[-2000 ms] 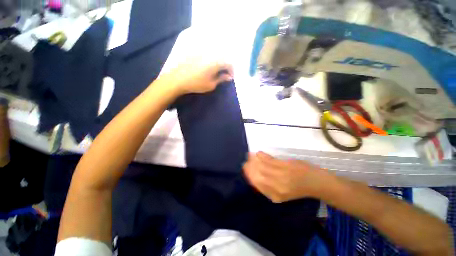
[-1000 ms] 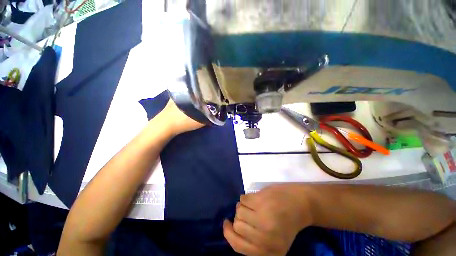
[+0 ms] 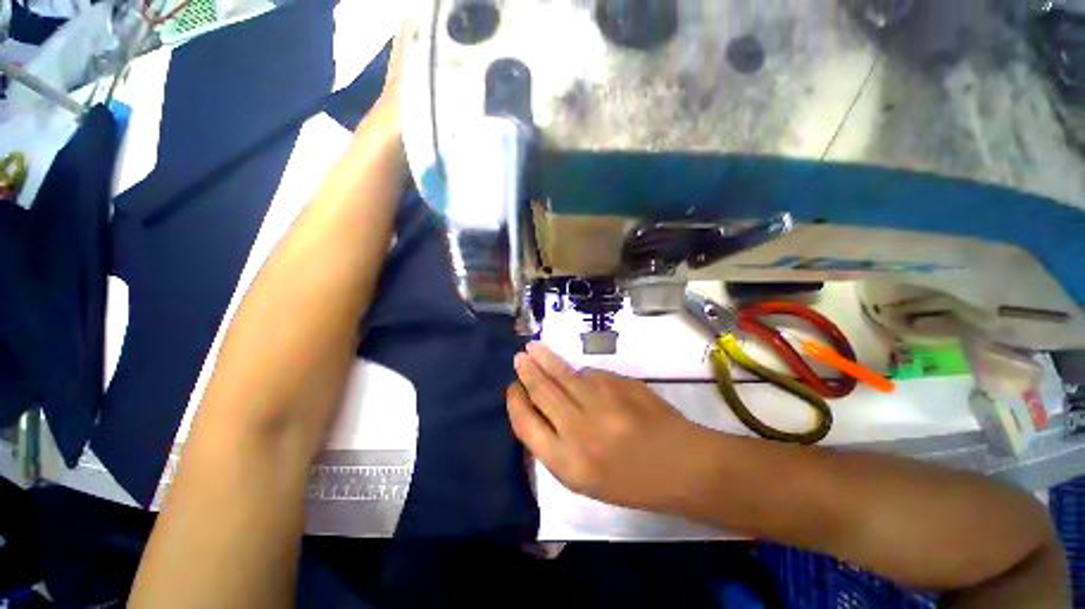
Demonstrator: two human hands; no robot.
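A dark navy fabric panel point(image 3: 458, 381) lies under the sewing machine's point(image 3: 738, 107) front end and reaches the table's front edge. My right hand point(image 3: 589, 428) lies at the panel's right edge, just in front of the needle area, with its fingertips on the edge; whether they pinch the cloth is unclear. My left forearm crosses the table to the left of the machine head. My left hand is hidden behind the head. The shiny metal guard point(image 3: 488, 220) hides the needle.
Shears point(image 3: 779, 369), an orange tool point(image 3: 847, 365), a green item point(image 3: 932, 359) and a small white box point(image 3: 1015, 410) lie to the right. More navy pieces point(image 3: 226, 155) lie on the left. A ruler strip point(image 3: 357, 479) runs along the front edge. A blue basket point(image 3: 880, 585) is below right.
My right hand has moved up and left to the cloth edge near the needle. My left arm has reached farther away behind the head. The panel has shifted, showing a curved left edge.
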